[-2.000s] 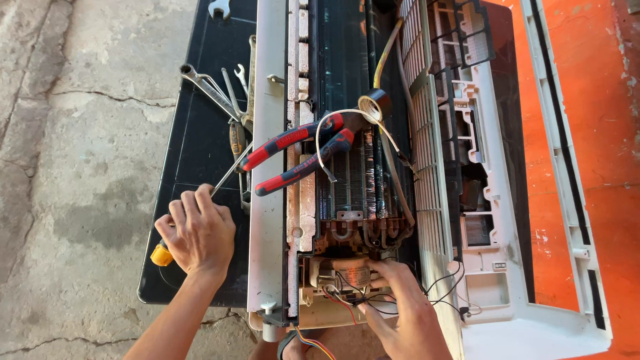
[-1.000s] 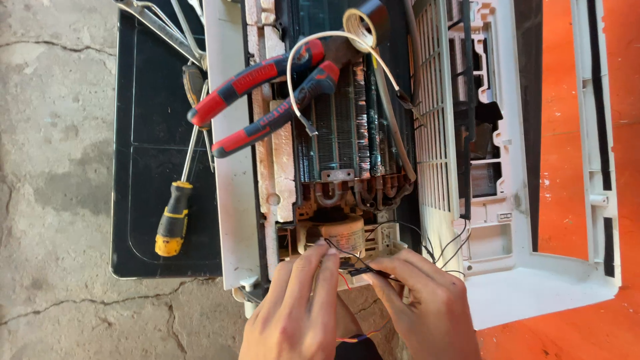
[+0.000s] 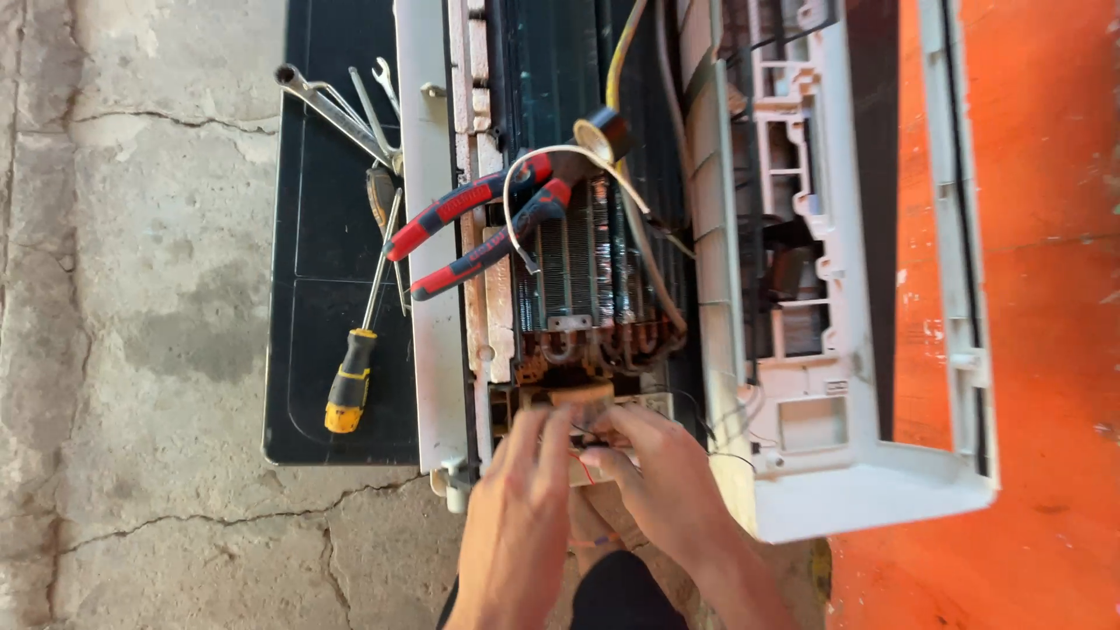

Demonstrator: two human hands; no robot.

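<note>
Both hands are at the near end of an opened indoor air-conditioner unit (image 3: pixel 437 350), by its motor (image 3: pixel 582 395). My left hand (image 3: pixel 525 464) has its fingertips bent down at thin wires (image 3: pixel 586 468); blur hides what they pinch. Facing it, my right hand (image 3: pixel 652 464) has thumb and fingers around a small dark part among those wires. Beyond the hands, red-and-black-handled pliers (image 3: pixel 490 219) lie across the finned coil (image 3: pixel 569 271), with a roll of black tape (image 3: pixel 599 138) and a loose white wire (image 3: pixel 560 153) by their head.
A black panel (image 3: pixel 341 262) on the cracked concrete floor carries a yellow-and-black screwdriver (image 3: pixel 352 385) and several wrenches (image 3: pixel 337 114). To the right, the unit's white plastic cover frame (image 3: pixel 840 507) and louvred grille (image 3: pixel 713 262) stand beside an orange surface (image 3: pixel 1041 350).
My left hand has moved from the left side, near the screwdriver, to the wires beside my right hand. The screwdriver now lies on the black panel. My right hand has stayed by the motor.
</note>
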